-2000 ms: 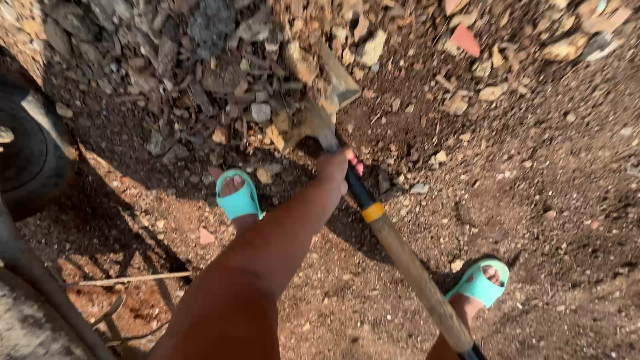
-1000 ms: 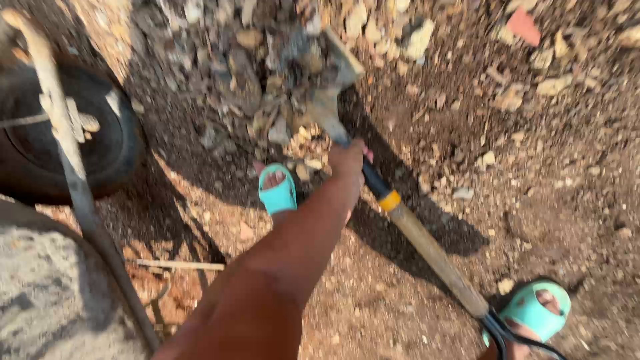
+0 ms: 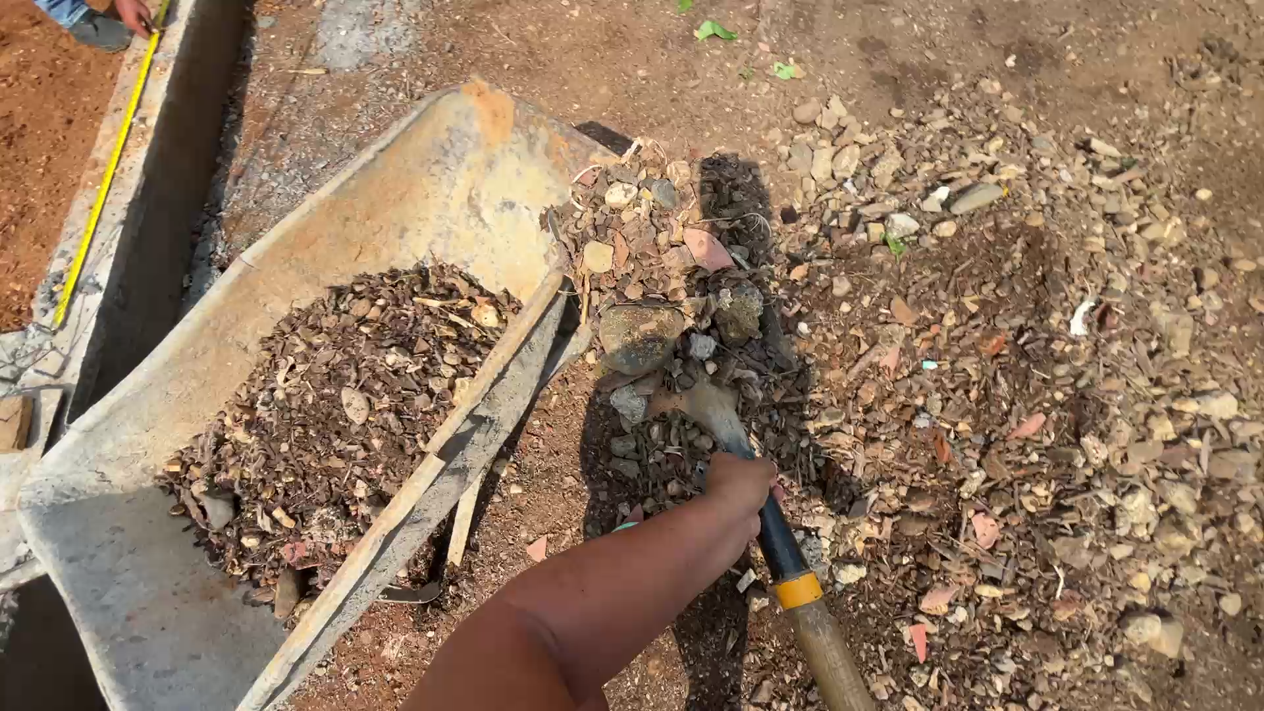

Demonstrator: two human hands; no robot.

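My left hand (image 3: 741, 494) is closed around the black lower shaft of a shovel (image 3: 825, 642), just above its metal socket; a yellow band and a wooden handle run toward the bottom edge. Stones, wood chips and debris (image 3: 642, 257) cover the shovel's blade, which is raised beside the rim of a metal wheelbarrow tray (image 3: 336, 237). Inside the tray lies a heap of stones and chips (image 3: 336, 405). My right hand is outside the view.
Loose rubble (image 3: 1037, 425) spreads over the ground at right. Beyond the wheelbarrow, at left, runs a concrete wall (image 3: 158, 197) with a yellow measuring tape (image 3: 109, 178) along its top. Another person's hand (image 3: 134, 14) touches the tape's far end.
The view has swung to show the wheelbarrow tray and wall. The shovel, low at the rubble two seconds ago, is now up beside the tray with a load on its blade.
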